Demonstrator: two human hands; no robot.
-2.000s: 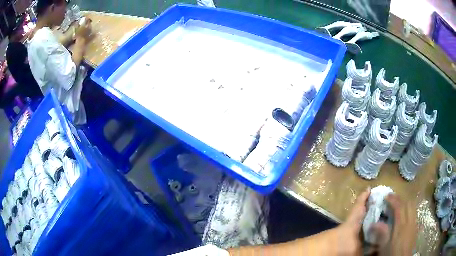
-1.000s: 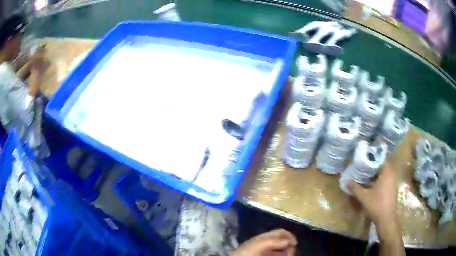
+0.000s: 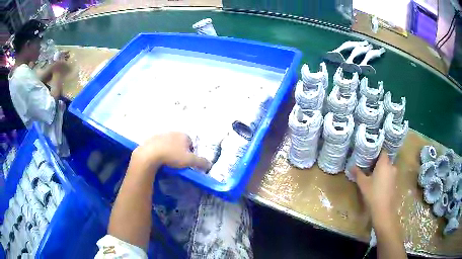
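Note:
My left hand point(image 3: 171, 150) is inside the near right part of the blue parts tray point(image 3: 185, 175), its fingers around the end of a grey-white ribbed tubular body point(image 3: 206, 150). Another body point(image 3: 234, 152) lies beside it, dark open end up. My right hand point(image 3: 379, 183) holds the lower part of an upright glued assembly point(image 3: 367, 143) at the front right of the standing rows. The other assemblies point(image 3: 336, 140) stand upright, U-shaped notches on top. A thin white-green tip point(image 3: 372, 238) shows by my right wrist; what it belongs to is hidden.
Loose scalloped rings point(image 3: 441, 174) lie in a pile on the bench's right. Pale forked parts point(image 3: 357, 54) and a white piece point(image 3: 204, 27) lie on the green strip. A crate of pale parts point(image 3: 30, 195) is at lower left. A person point(image 3: 33, 93) sits at far left.
My right hand has set the assembly down upright, straightened from its tilt, at the front of the rows. My left hand has moved from the lap area up into the tray.

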